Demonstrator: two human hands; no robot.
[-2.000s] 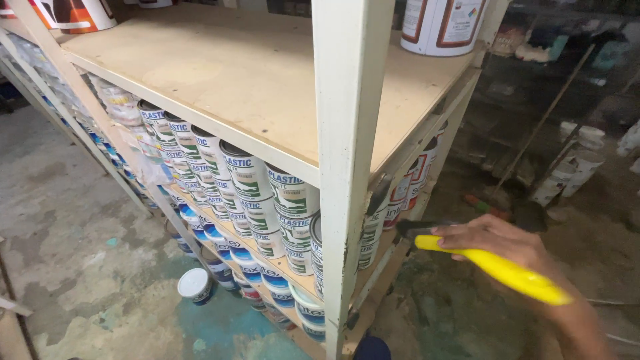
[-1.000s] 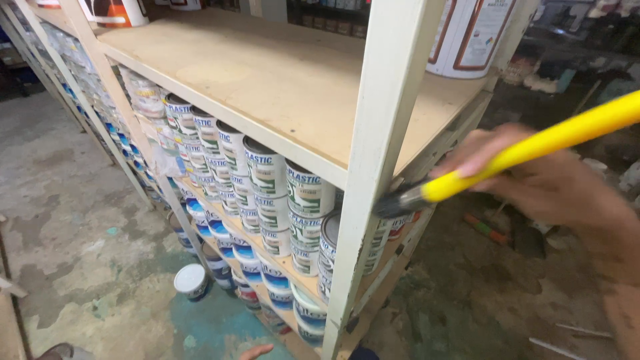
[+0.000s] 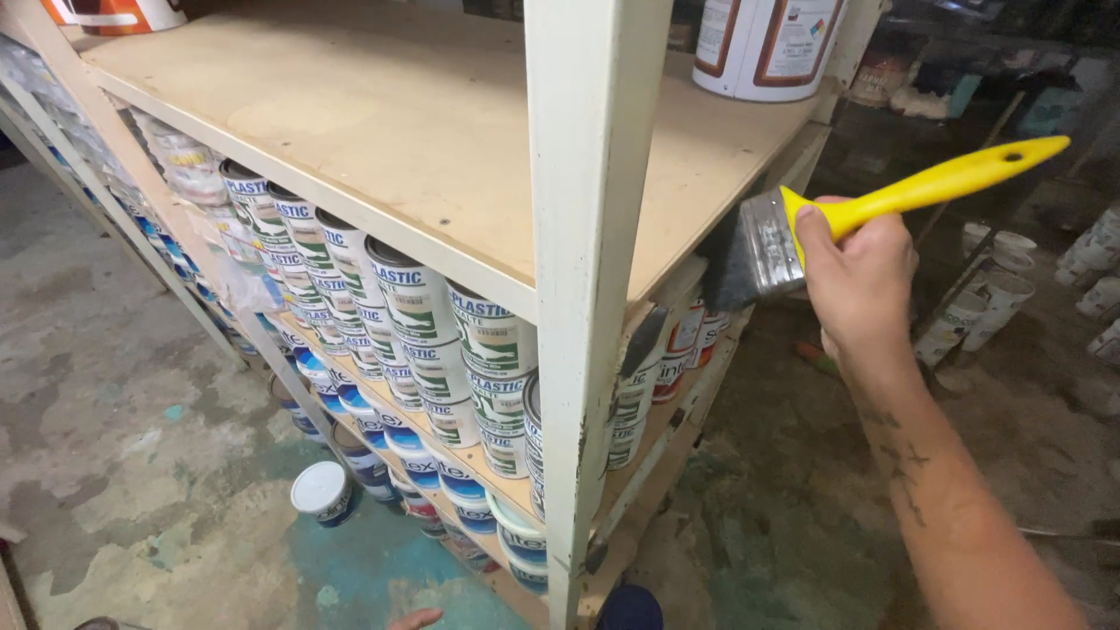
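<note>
My right hand (image 3: 862, 271) grips a flat paintbrush (image 3: 927, 184) with a yellow plastic handle, a metal ferrule and dark bristles. The bristles are at the right side edge of a shelving unit's wooden shelf (image 3: 367, 131); whether they touch it, I cannot tell. To their left stands the unit's cream corner post (image 3: 586, 157). Only a fingertip of my left hand (image 3: 416, 619) shows at the bottom edge, and what that hand does is hidden. Stacked metal paint cans (image 3: 494, 337) fill the level under the shelf.
A large white bucket (image 3: 761, 52) stands on the shelf's back right, an orange and white one (image 3: 131, 13) at its far left. Lidded tubs (image 3: 477, 507) line the lower levels. One tub (image 3: 320, 492) sits on the stained floor. Stacked white containers (image 3: 989, 302) are behind my right arm.
The brush was lower, near the corner post, a second ago; my right hand has moved it to the shelf's side edge. The view has come closer to the shelf.
</note>
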